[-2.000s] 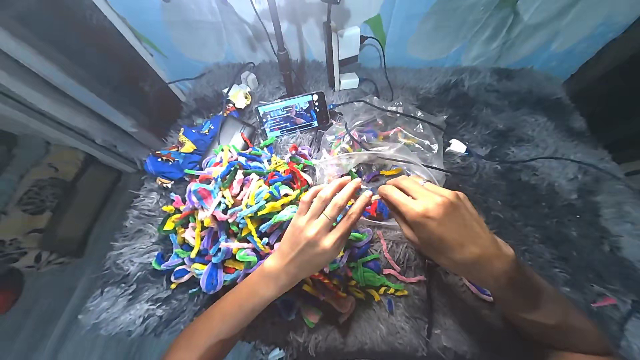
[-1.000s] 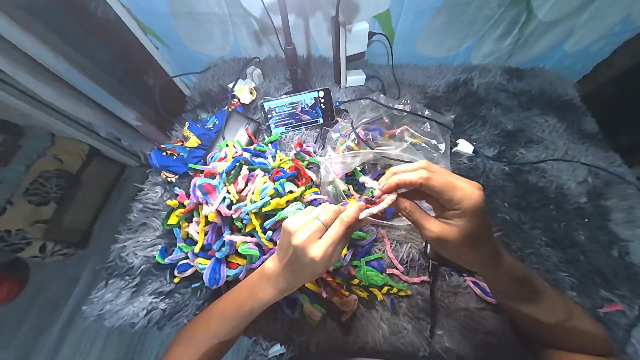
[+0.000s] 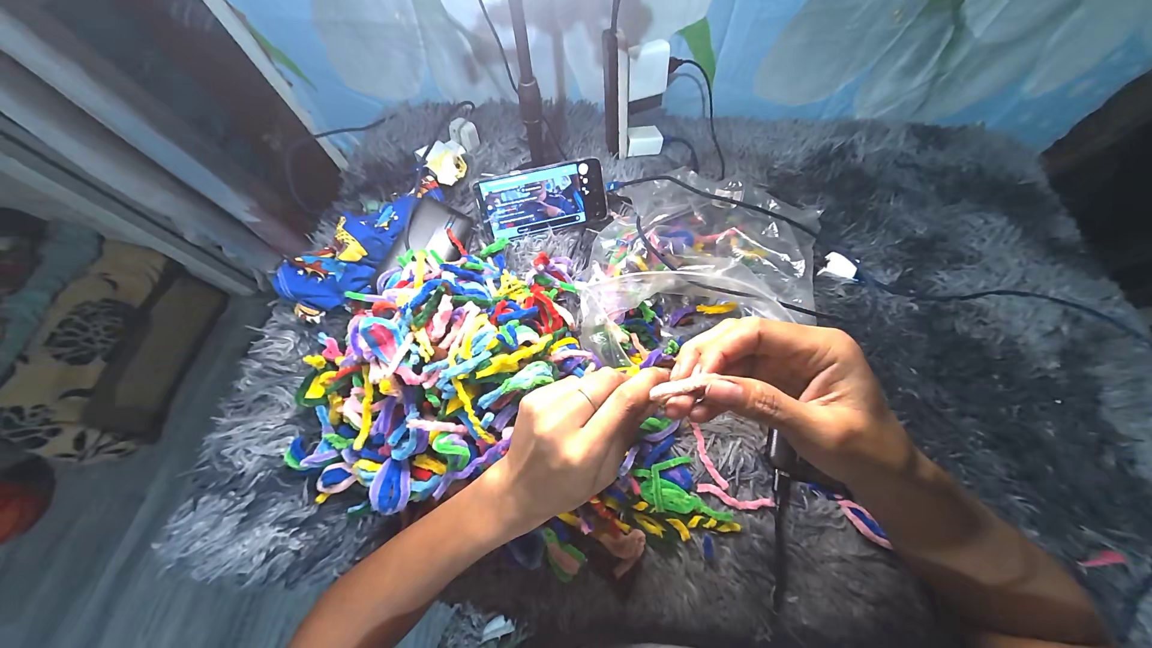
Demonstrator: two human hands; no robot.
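Note:
Both hands meet at the right edge of a heap of multicoloured fuzzy chenille stems (image 3: 468, 360), many of them bent or looped. My right hand (image 3: 783, 387) pinches a short pale pink fuzzy piece (image 3: 679, 388) between thumb and fingers. My left hand (image 3: 576, 432), with a thin ring on one finger, has its fingertips closed at the left end of the same piece; the fingers partly hide it. Just beyond the hands lies an open clear plastic bag (image 3: 720, 243) with more coloured pieces inside. Pink strands (image 3: 720, 481) lie below the hands.
A phone (image 3: 542, 200) with a lit screen stands behind the heap, near a blue patterned cloth (image 3: 342, 252) and a dark stand pole (image 3: 531, 99). Cables cross the bag and the grey shaggy rug (image 3: 954, 387). A white power adapter (image 3: 646, 72) is at the back.
Two seconds ago my hands were lower over the pieces by the bag opening. They came up with a pale piece between them, and the fingertips have since drawn closer together.

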